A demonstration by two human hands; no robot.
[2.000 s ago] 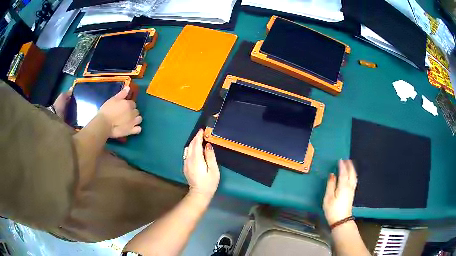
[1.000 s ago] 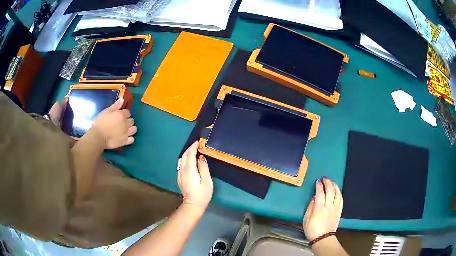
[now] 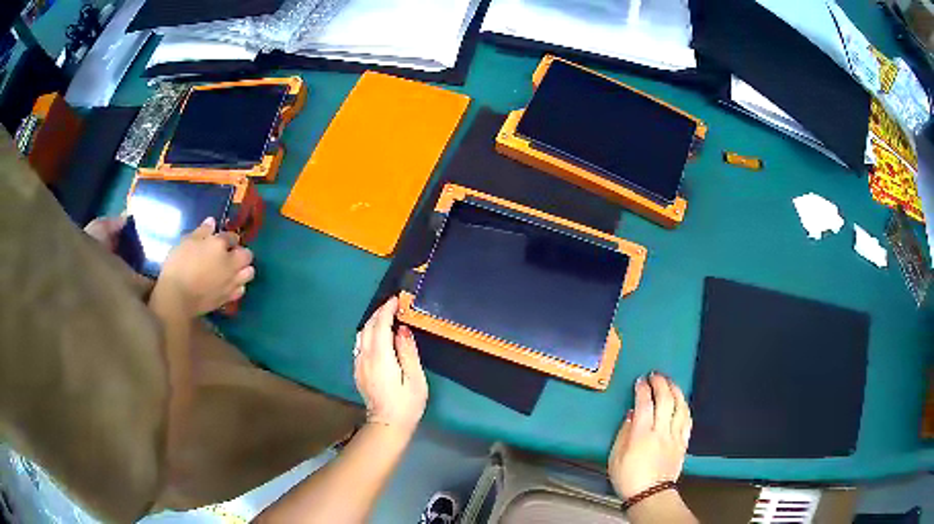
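A glossy black display panel (image 3: 522, 281) lies in an orange holding fixture (image 3: 504, 353) in front of me, partly over a black mat (image 3: 481, 379). My left hand (image 3: 391, 370) touches the fixture's near left corner, with its fingertips at the edge; the thumb side is partly hidden. My right hand (image 3: 651, 435) rests on the bench edge to the right of the fixture, apart from it, fingers slightly spread and holding nothing. A second fixture with a black panel (image 3: 611, 128) lies behind.
Another person's hand (image 3: 203, 268) is on a fixture at the left. A flat orange plate (image 3: 377, 164) lies between. A black sheet (image 3: 780, 368) is at the right. Plastic sleeves (image 3: 389, 36) lie at the back. A beige stool (image 3: 568, 507) stands below the bench edge.
My right hand has moved left and nearer the bench edge, away from the black sheet. The view has shifted slightly. My left hand stays at the fixture corner.
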